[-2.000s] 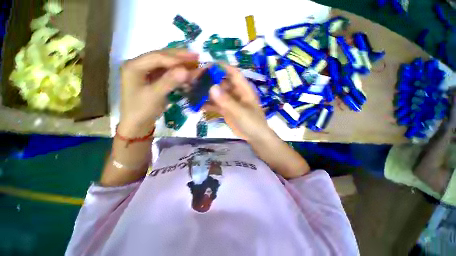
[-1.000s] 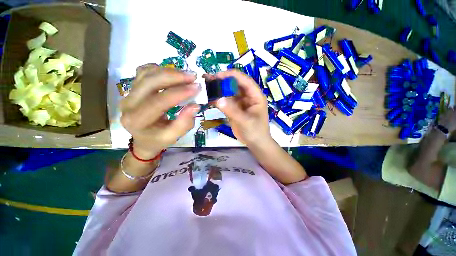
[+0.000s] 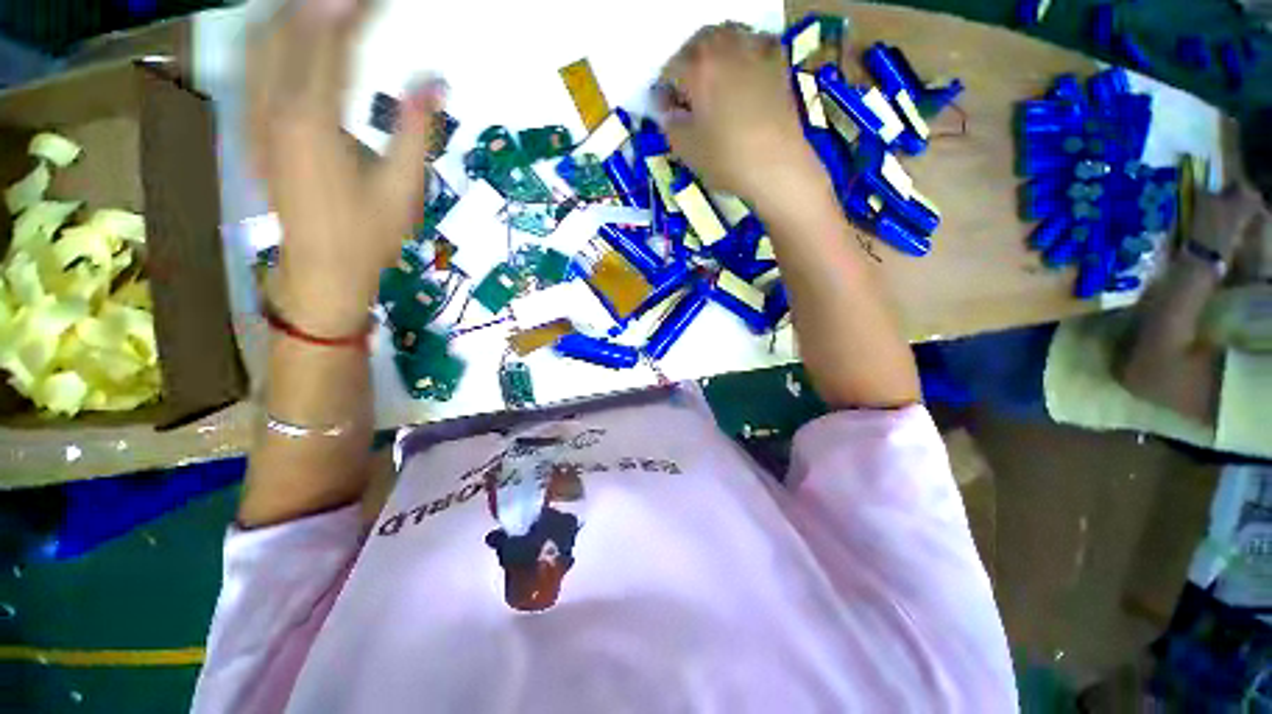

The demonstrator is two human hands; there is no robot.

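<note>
My left hand (image 3: 335,181) is blurred, raised over the left of the white sheet, its fingers apart with nothing visible in them. My right hand (image 3: 732,119) is over the upper part of the pile of blue battery packs (image 3: 677,324), fingers curled down; whether it holds a pack is hidden. The packs have cream and white strips. Green circuit boards (image 3: 421,363) with thin wires lie between my hands on the white sheet (image 3: 488,42). Flat amber pieces (image 3: 585,94) lie among the boards and packs.
A cardboard box (image 3: 195,251) with curled pale yellow slips (image 3: 84,314) stands at left. A tight cluster of blue packs (image 3: 1095,175) lies at far right, beside another person's arm (image 3: 1165,300). More packs lie on the green surface beyond.
My hands have parted from around the dark-faced blue pack; that pack can no longer be made out. The left hand has moved up and left, the right up and right over the pile. The view has shifted.
</note>
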